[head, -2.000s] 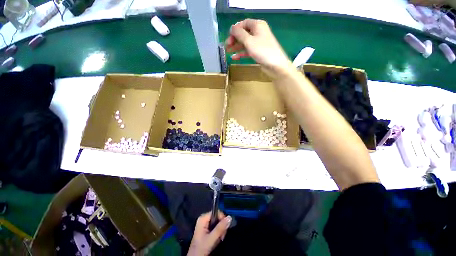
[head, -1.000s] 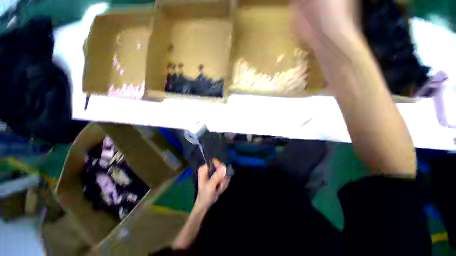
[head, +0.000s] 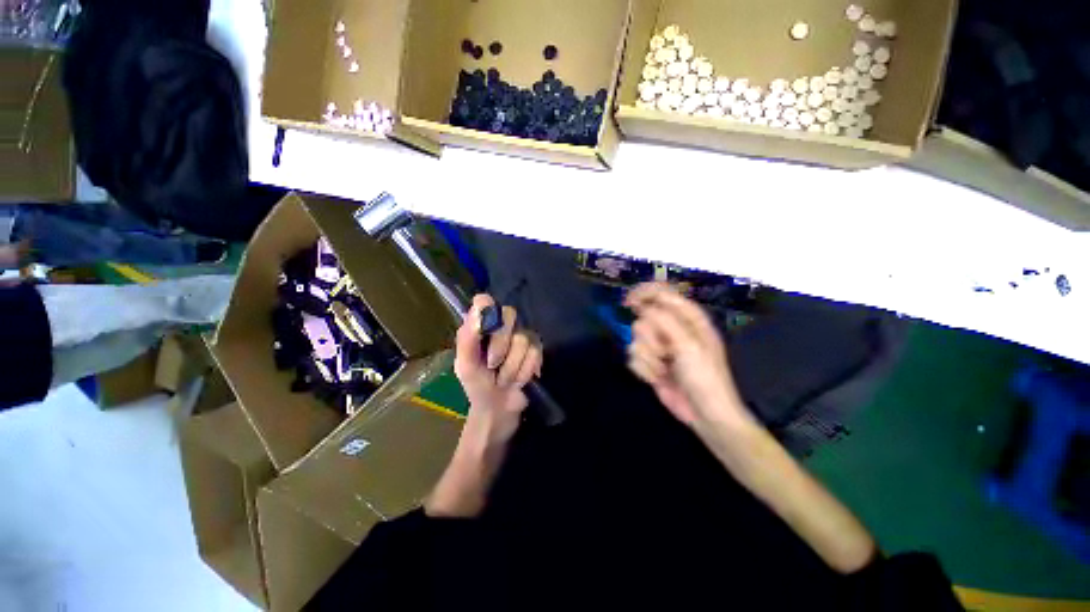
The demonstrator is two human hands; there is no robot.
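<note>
My left hand (head: 496, 359) is closed around the dark grip of a small hammer (head: 428, 269), over my lap. The silver head points up and left, near the bench's front edge. My right hand (head: 678, 349) is over my lap to the right of it, with fingers curled together; whether it holds something small cannot be told. On the bench, a tray holds cream round caps (head: 765, 96), the tray left of it holds black round caps (head: 526, 105), and the leftmost holds a few pink round caps (head: 359, 116).
A deep carton (head: 265, 347) with mixed black and pink parts stands left of my lap. Black pieces (head: 1028, 84) lie in the rightmost tray. Small dark bits lie on the white bench (head: 741, 209) at right. A person's leg (head: 132, 317) shows at left. A blue stool (head: 1052, 442) is at right.
My right hand has come back from over the trays to my lap. The hammer in my left hand now tilts up and left. The view has shifted down, and the trays sit higher.
</note>
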